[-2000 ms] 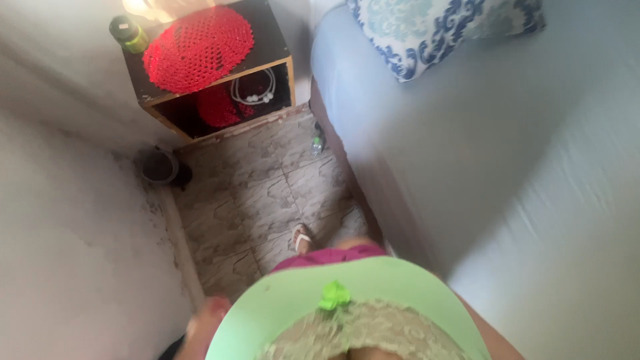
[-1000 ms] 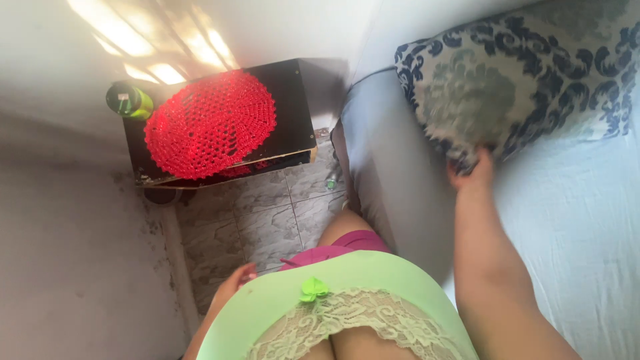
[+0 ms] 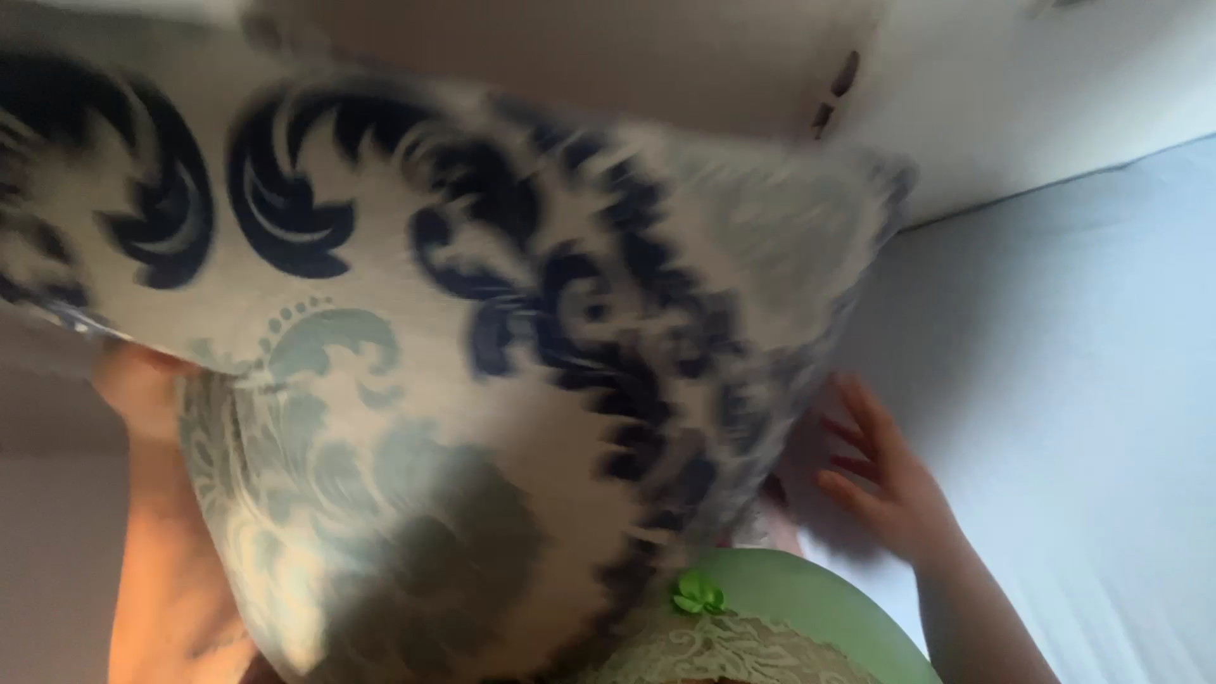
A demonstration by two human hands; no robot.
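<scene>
A pillow in a white case with navy and pale green scrollwork [image 3: 456, 313] is held up in front of my body and fills the left and middle of the view. My left hand [image 3: 147, 380] grips its lower left edge, the fingers partly hidden by the cloth. Beside the right edge of the pillow is my right hand [image 3: 874, 475], its fingers spread and nothing seen in them. Whether its fingertips touch the pillowcase is hard to tell. The picture is blurred by motion.
At the right lies the bed under a light blue sheet [image 3: 1073, 380]. A pale wall [image 3: 997, 95] with dark chipped marks rises behind it. The raised pillow hides most of what lies ahead.
The pillow has come up off the bed to in front of me. My left hand now grips it; my right hand, on its corner one second ago, is apart from that corner.
</scene>
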